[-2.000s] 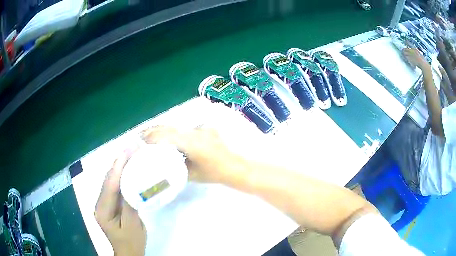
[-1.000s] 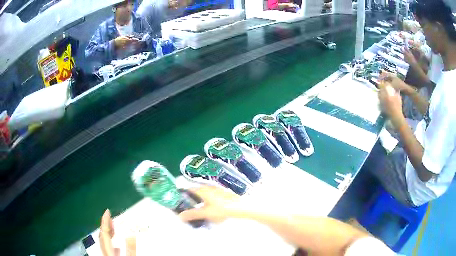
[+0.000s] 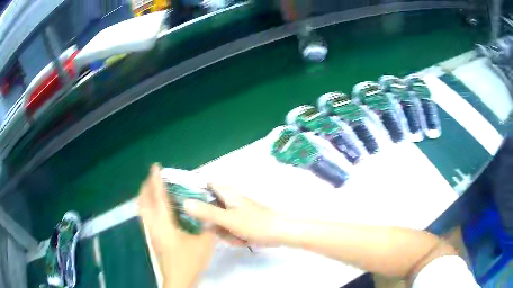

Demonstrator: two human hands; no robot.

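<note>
A half-open handheld device [image 3: 188, 205] with a white rounded head and a green board is held between my hands above the white work sheet [image 3: 304, 214]. My left hand [image 3: 169, 230] grips the head end from the left. My right hand [image 3: 242, 216] holds it from the right, its thumb or a finger over the board. A thin dark tip sticks out below my right hand; I cannot tell what it is. Motion blur hides board details, and the handle is mostly covered.
Several open devices [image 3: 309, 154] lie in a slanted row along the sheet's back edge. Another open device [image 3: 64, 250] is on the green bench at the lower left. The dark green belt [image 3: 169, 124] runs behind, carrying a small white item [image 3: 315, 52]. A blue stool [image 3: 486, 242] is at right.
The row has gained a device at its near end, where my right hand was placing one. Both hands now hold another device at the left. The view has tilted down and left.
</note>
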